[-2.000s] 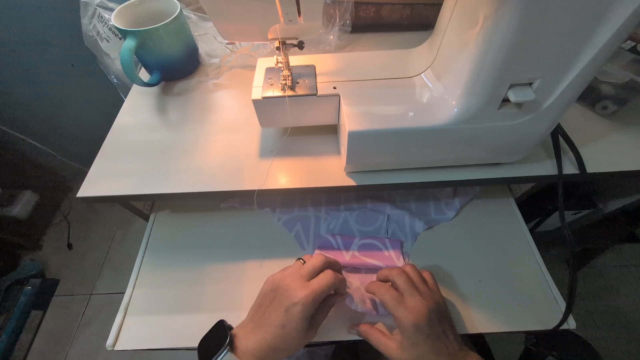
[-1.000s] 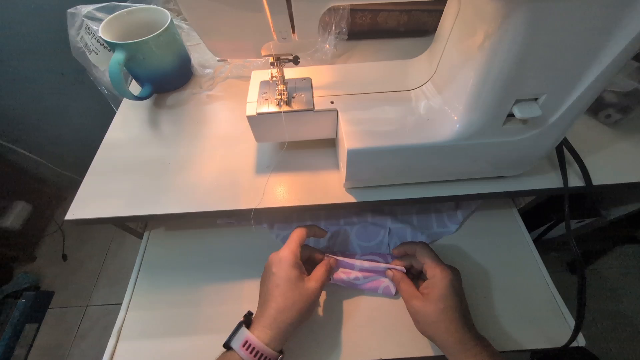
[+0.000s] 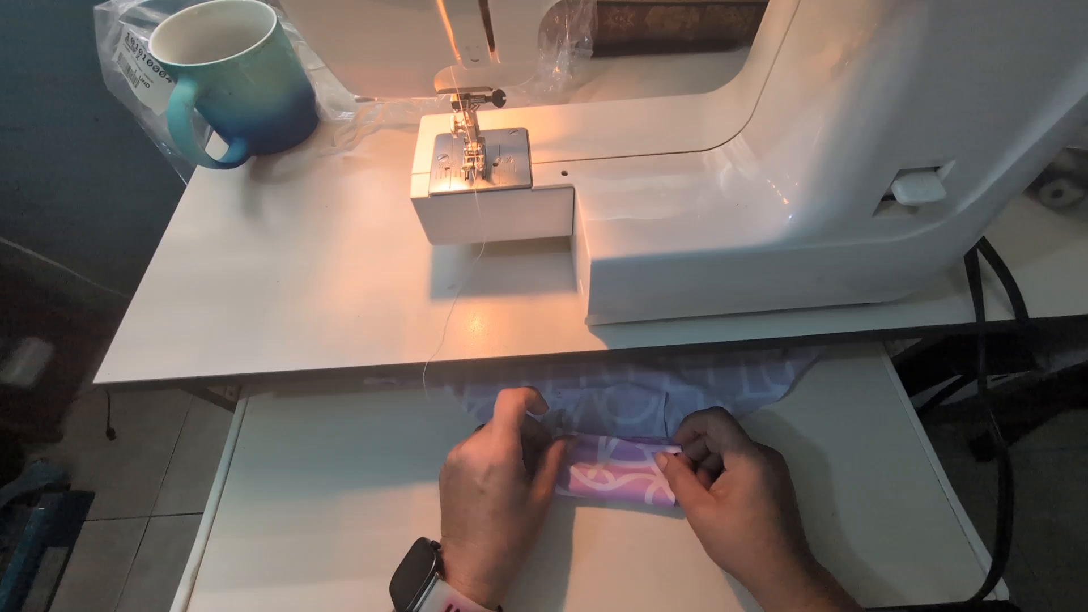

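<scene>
Both hands pinch a folded piece of purple and pink printed fabric (image 3: 620, 470) over a white pull-out shelf. My left hand (image 3: 501, 484), with a watch on its wrist, holds the fold's left end between thumb and fingers. At the right end, my right hand (image 3: 739, 489) grips the edge between thumb and bent fingers. More of the lilac fabric (image 3: 731, 378) stretches back beneath the table edge. Behind stands a white sewing machine (image 3: 722, 246); its presser foot (image 3: 473, 161) is over the needle plate, and a loose thread (image 3: 450, 314) hangs from there over the table edge.
A blue mug (image 3: 246, 85) stands at the back left by a clear plastic bag (image 3: 127, 51). The white table's front edge (image 3: 297, 374) overhangs the pull-out shelf (image 3: 340, 510). Black cables (image 3: 994, 425) hang down on the right.
The fabric between my hands now lies in a flatter, wider fold with its print showing. Compared with two seconds ago, my hands are farther apart.
</scene>
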